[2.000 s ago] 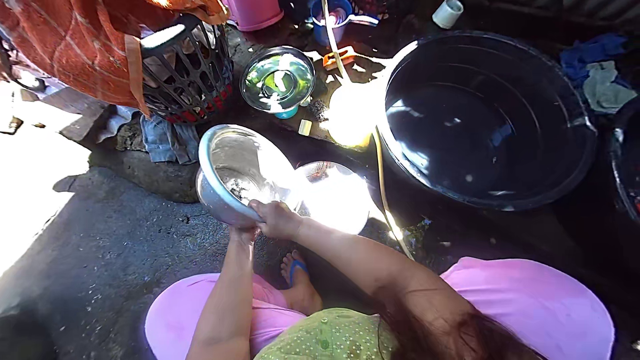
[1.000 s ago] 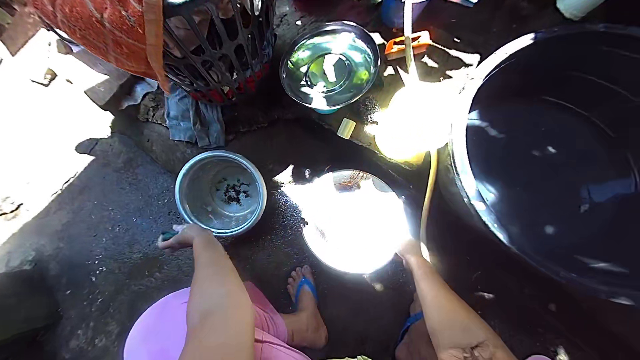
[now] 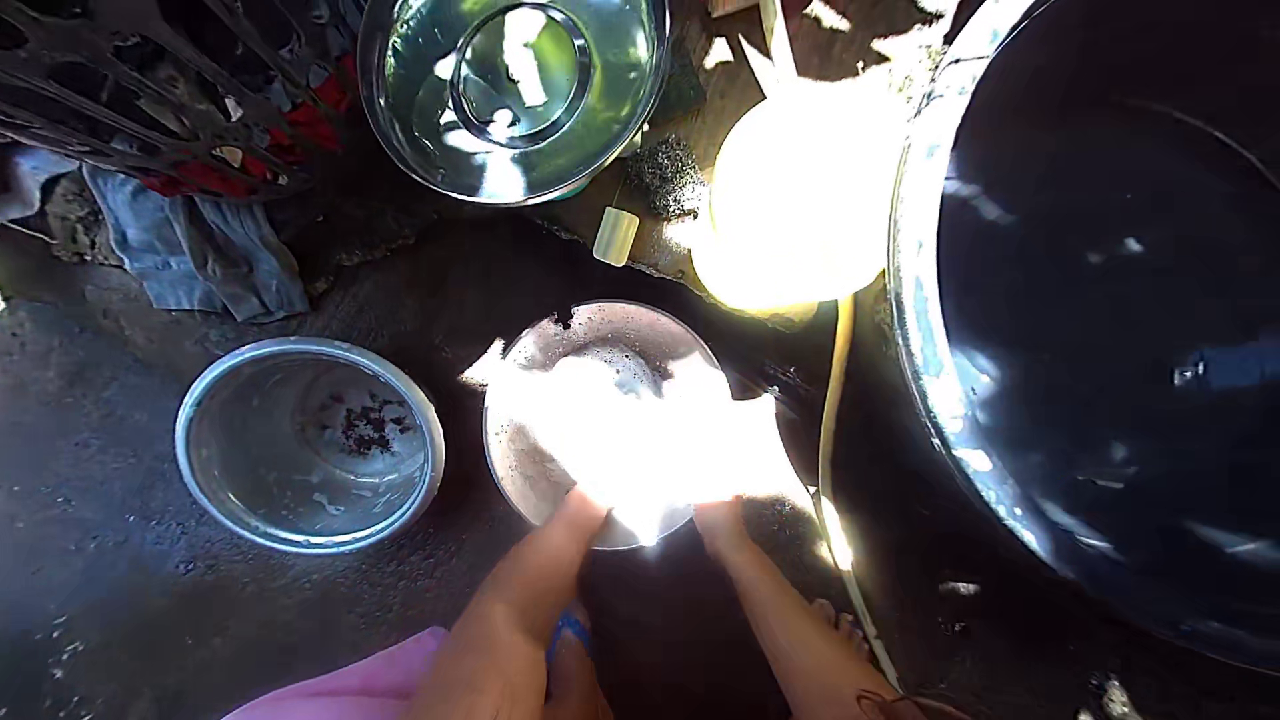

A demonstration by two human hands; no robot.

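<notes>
In the head view a round metal basin [image 3: 620, 340] stands on the dark wet ground in front of me, partly washed out by bright sunlight. My left hand [image 3: 590, 505] reaches to its near left rim and my right hand [image 3: 718, 512] to its near right edge. Glare hides the fingers of both, so what they grip cannot be told. Left of the basin, apart from it, a deep metal pot [image 3: 310, 445] sits upright with dark bits on its bottom.
A shiny metal bowl [image 3: 515, 95] holding liquid stands above. A large black tub [image 3: 1110, 320] fills the right side, with a pale hose [image 3: 832, 430] beside it. At the upper left are a plastic basket [image 3: 150, 90] and a grey-blue cloth [image 3: 200, 240]. A small yellowish block [image 3: 615, 236] lies near the bowl.
Two seconds ago my hands were at the tilted metal pot; it now stands on the ground. My left hand has moved right, from beside the pot to the basin. The view has moved closer.
</notes>
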